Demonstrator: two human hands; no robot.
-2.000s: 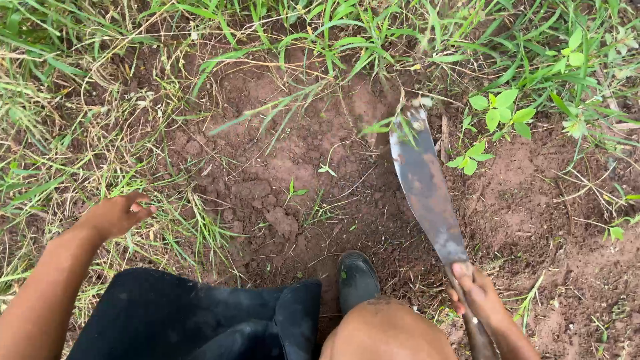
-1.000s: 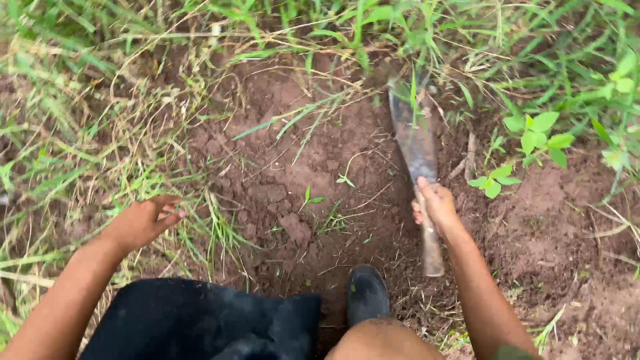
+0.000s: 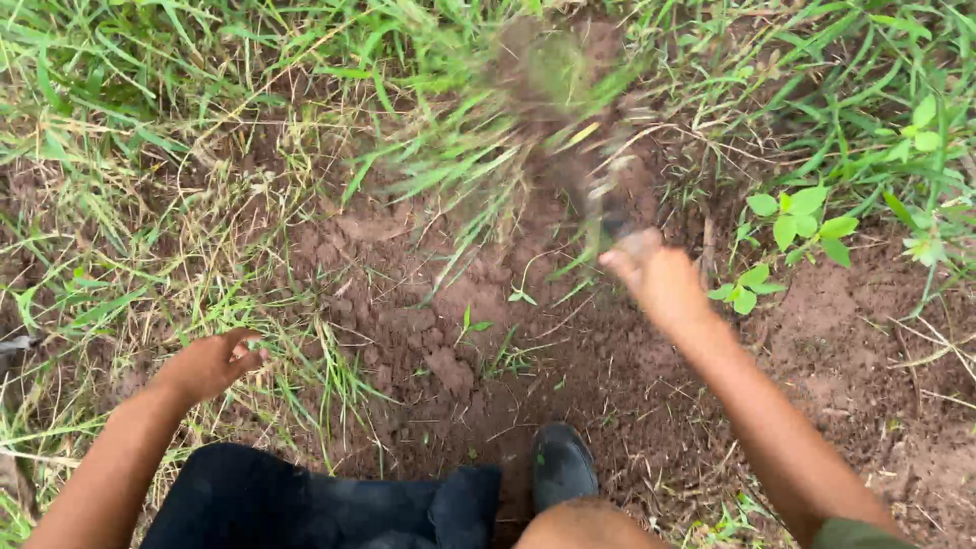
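My right hand (image 3: pixel 652 274) is closed on the machete, right of centre and over bare soil. The machete's blade (image 3: pixel 572 168) is smeared by motion and points up and left toward a grass clump (image 3: pixel 473 160), whose blades are also blurred. At the left, my left hand (image 3: pixel 213 366) hangs above dry and green grass with its fingers loosely curled, holding nothing. The machete's handle is mostly hidden by my right hand.
A dark rubber boot (image 3: pixel 563 469) stands on the reddish soil (image 3: pixel 457 366) at the bottom centre. Dark cloth (image 3: pixel 305 496) covers one leg beside a bare knee (image 3: pixel 587 526). A broad-leaved green plant (image 3: pixel 804 221) grows at the right.
My right hand has moved forward with the machete, whose blade has swung from upright to a leftward slant. The grass near the blade has shifted and blurred. My left hand stays at the left.
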